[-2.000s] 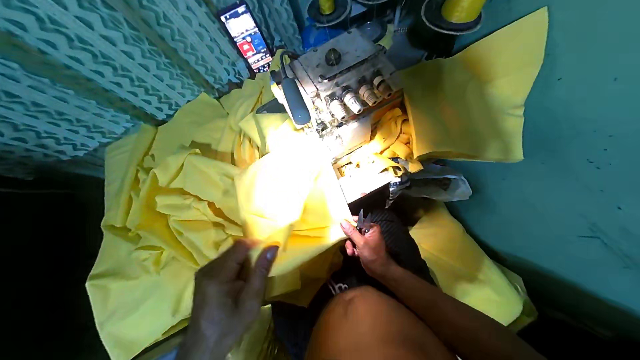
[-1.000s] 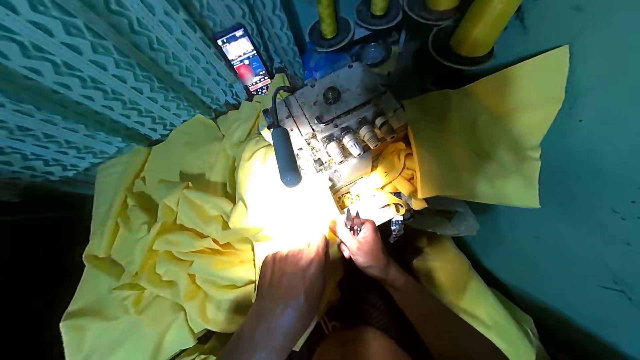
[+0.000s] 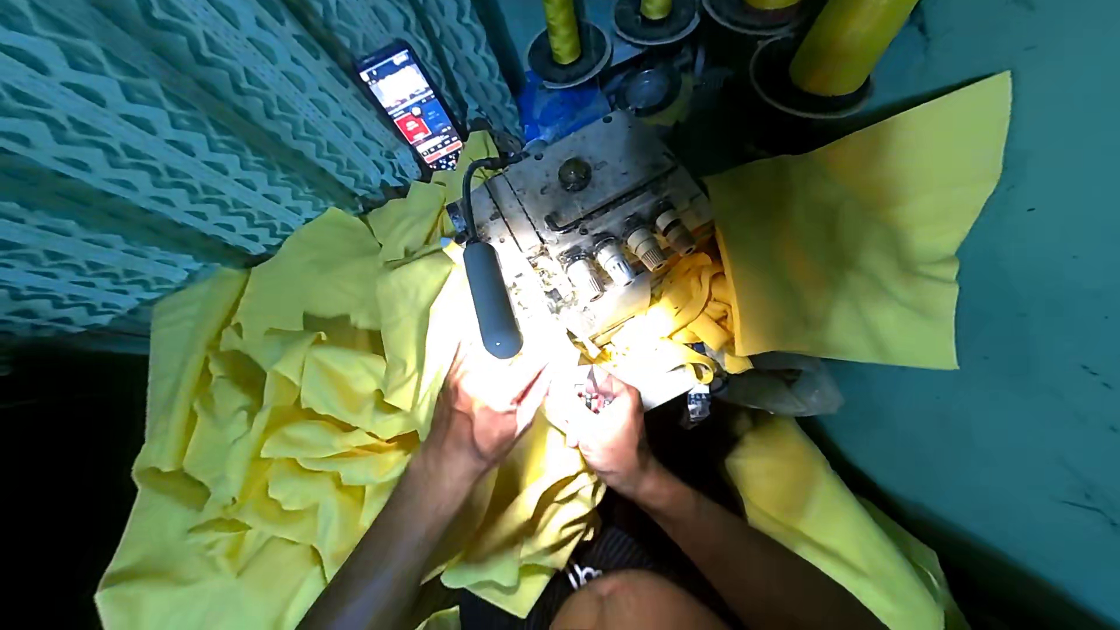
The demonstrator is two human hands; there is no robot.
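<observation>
Under the bright lamp (image 3: 493,302) of an overlock sewing machine (image 3: 604,188), my left hand (image 3: 492,407) rests on yellow fabric (image 3: 332,437), its fingers partly lost in glare. Close to its right, my right hand (image 3: 612,433) holds small thread snips (image 3: 597,389) and touches the fabric at the machine's front edge. The yellow fabric spreads in folds to the left and hangs down between my forearms. Whether my left fingers pinch the cloth is hard to tell in the glare.
Yellow strips (image 3: 691,302) lie bunched right of the tension dials, beside a standing yellow panel (image 3: 857,236). Thread cones (image 3: 564,35) stand behind. A phone (image 3: 409,105) leans by the teal patterned curtain (image 3: 175,114). A teal wall (image 3: 1041,420) bounds the right side.
My left hand has moved up from the lower left to the fabric by the machine front, beside my right hand. The cloth now hangs between my forearms.
</observation>
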